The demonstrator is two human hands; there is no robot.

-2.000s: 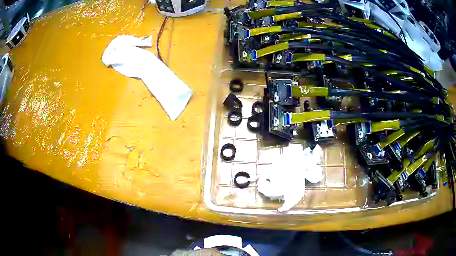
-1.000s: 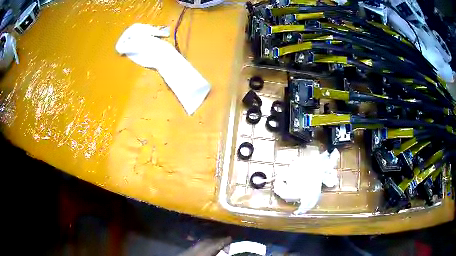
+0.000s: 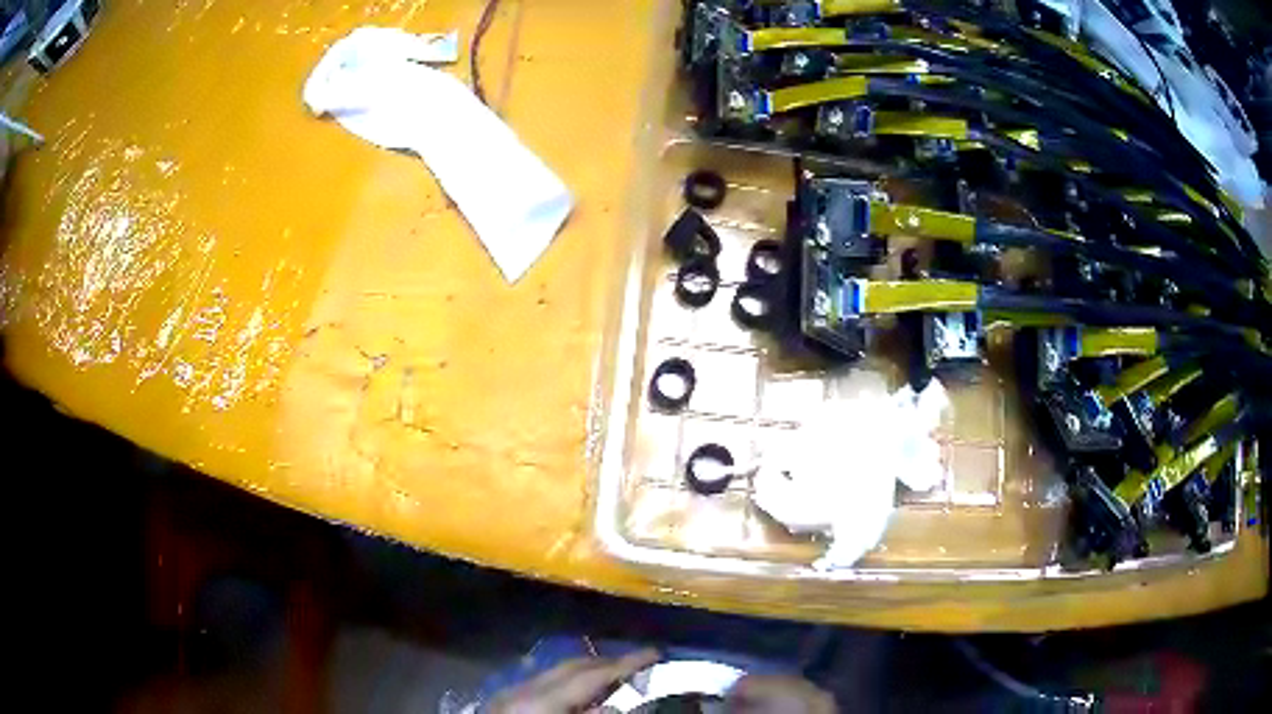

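A white rounded housing (image 3: 686,681) is low over my lap, cut off by the bottom edge. My left hand (image 3: 565,686) holds its left side, fingers reaching its top. My right hand (image 3: 781,695), blurred and partly cut off, is at its right side. The rest of the housing and both palms are hidden. Camera modules (image 3: 834,265) with yellow ribbon strips (image 3: 921,296) and black cables (image 3: 1088,300) lie on a clear blister tray (image 3: 610,460). Black rings (image 3: 672,384) and a small black fitting (image 3: 691,233) lie on the tray's left side.
A crumpled white wipe or glove (image 3: 844,467) lies on the tray near its front. A long white glove or cloth (image 3: 453,140) lies on the orange-yellow table (image 3: 349,419). A thin dark reddish wire (image 3: 481,42) is behind it. White housings (image 3: 1186,84) are at the back right.
The view has shifted, so table items sit higher in the picture and the back housing has left it. Both hands now show beside the lap housing; at first neither was clearly visible.
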